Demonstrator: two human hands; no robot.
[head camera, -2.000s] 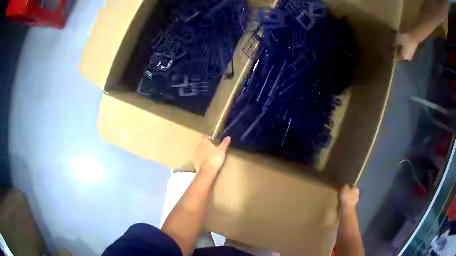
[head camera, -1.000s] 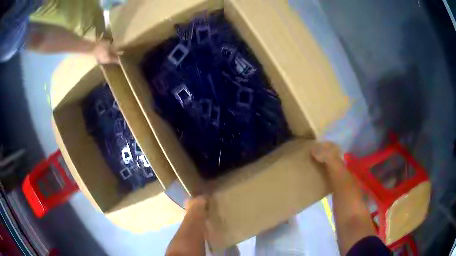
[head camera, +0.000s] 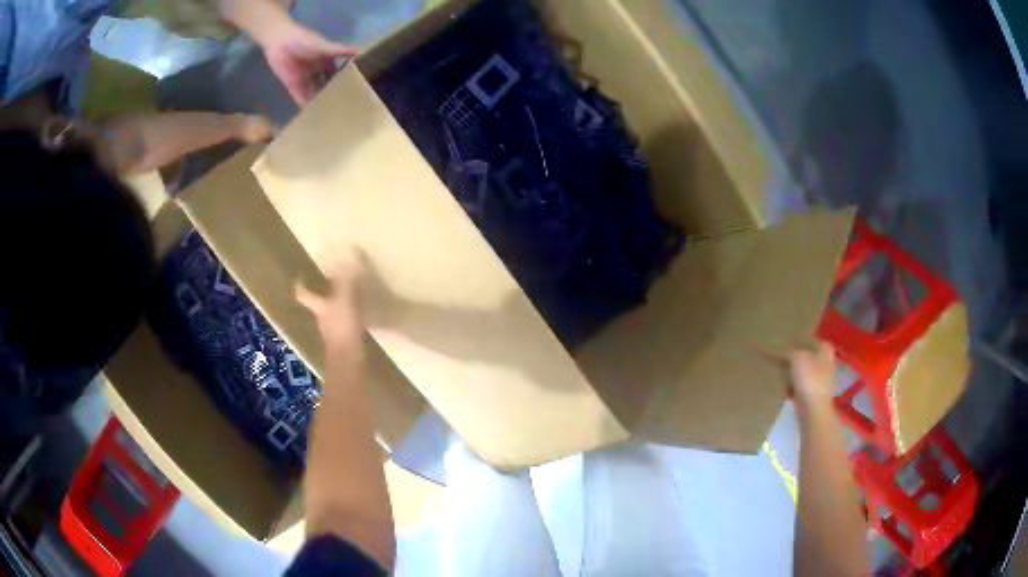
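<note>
A large brown carton (head camera: 451, 293) stands in the middle with its flaps raised or folded out. It is filled with dark plastic phone housings (head camera: 552, 169). My left hand (head camera: 336, 295) is at the carton's left flap, fingers spread and gripping nothing; whether it touches the flap is unclear. My right hand (head camera: 809, 370) holds the outer edge of the near right flap. A second open carton (head camera: 186, 417), also holding dark housings (head camera: 237, 349), is at the left, partly hidden by a head and my left arm.
Another person's dark-haired head (head camera: 73, 248) is at the left. Hands reach in at the upper left, one (head camera: 304, 59) at the large carton's far corner. Red stools (head camera: 891, 293) stand at the right, one bearing cardboard. Another red stool (head camera: 113, 496) is at lower left.
The left flap of the large carton has swung outward over the gap. My left hand has left the near corner and moved up-left. The other person's head has come in from the left.
</note>
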